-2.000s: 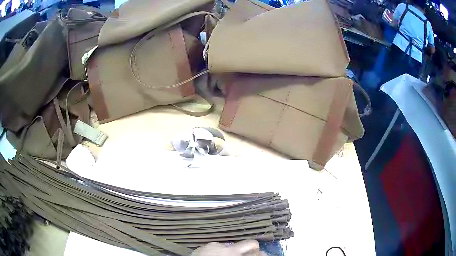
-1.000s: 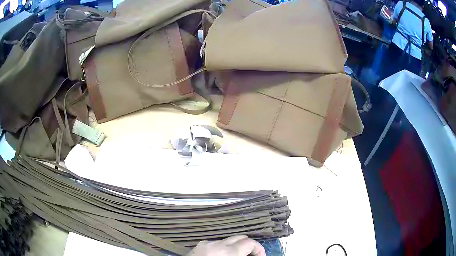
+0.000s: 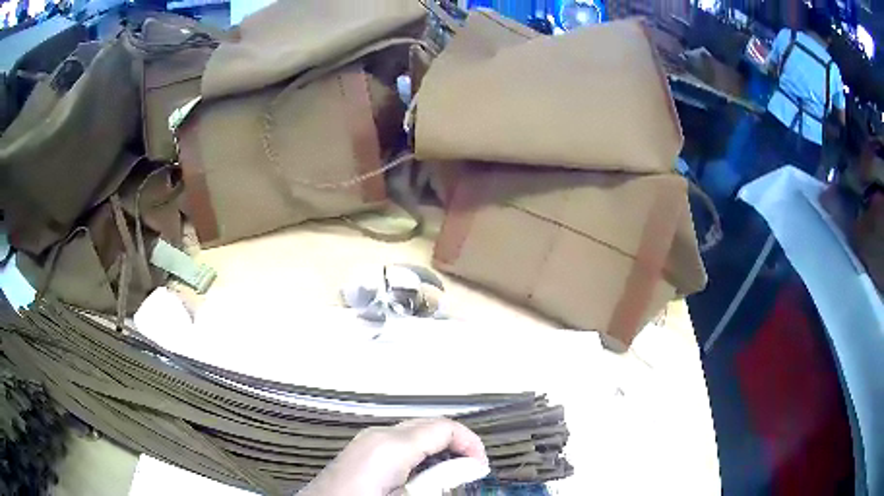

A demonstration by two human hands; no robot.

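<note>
A thick bundle of long brown strap strips (image 3: 223, 412) runs from the far left to the lower middle, its cut ends fanned to the right. My left hand (image 3: 402, 460), cut off by the bottom edge, lies over the near side of the bundle close to those ends, fingers curled and pointing right. A white rounded piece or finger covering (image 3: 446, 477) shows under the fingers. Whether the fingers grip a strap is hidden. A bluish clear object (image 3: 519, 487) is partly visible below the strap ends. My right hand is not in view.
Brown bags (image 3: 567, 247) with reddish bands are piled at the back and left. A shiny grey-white crumpled item (image 3: 393, 293) lies mid-table. A pale green-grey block (image 3: 182, 266) and a white piece (image 3: 165, 312) lie left. A person (image 3: 806, 85) stands at the far right.
My left hand has come further into view, up and over the straps, and the white piece now shows under it. The scene sits slightly lower, and the dark loop at bottom right is gone from view.
</note>
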